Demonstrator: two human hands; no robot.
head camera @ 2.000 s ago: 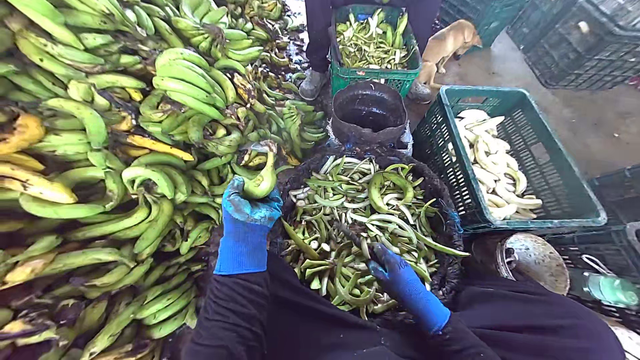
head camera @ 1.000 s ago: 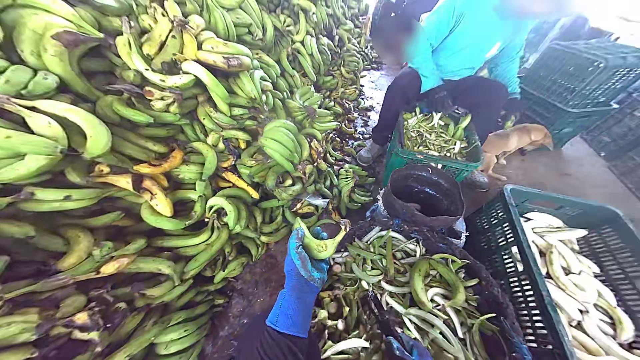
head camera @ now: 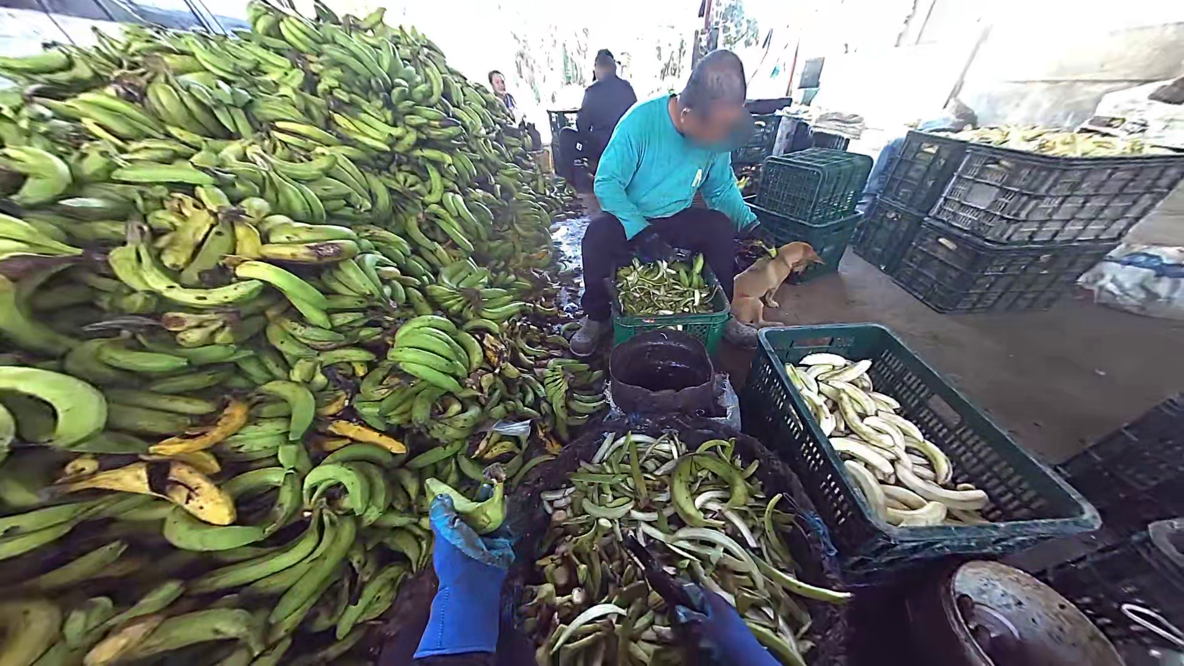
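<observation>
My left hand (head camera: 467, 573), in a blue glove, holds a green plantain (head camera: 476, 504) upright at the left rim of a dark round container full of peels. In a blue glove too, my right hand (head camera: 717, 620) grips a dark knife (head camera: 655, 572) over the green and white plantain peels (head camera: 638, 523). A large heap of green plantains (head camera: 370, 268), some yellowed, rises on the left. Peeled plantains (head camera: 879, 444) lie in a green plastic crate (head camera: 1004, 472) at the right.
Ahead, a seated person (head camera: 661, 166) has a green crate of peels (head camera: 666, 291) between the legs. A dark bucket (head camera: 661, 365) stands nearer. Beside that person sits a tan dog (head camera: 768, 277). Stacked crates (head camera: 1036, 199) and a metal container (head camera: 1027, 615) are at the right.
The view has tilted up, showing the seated person and the background. My left hand still holds the plantain; the dog's head now points right.
</observation>
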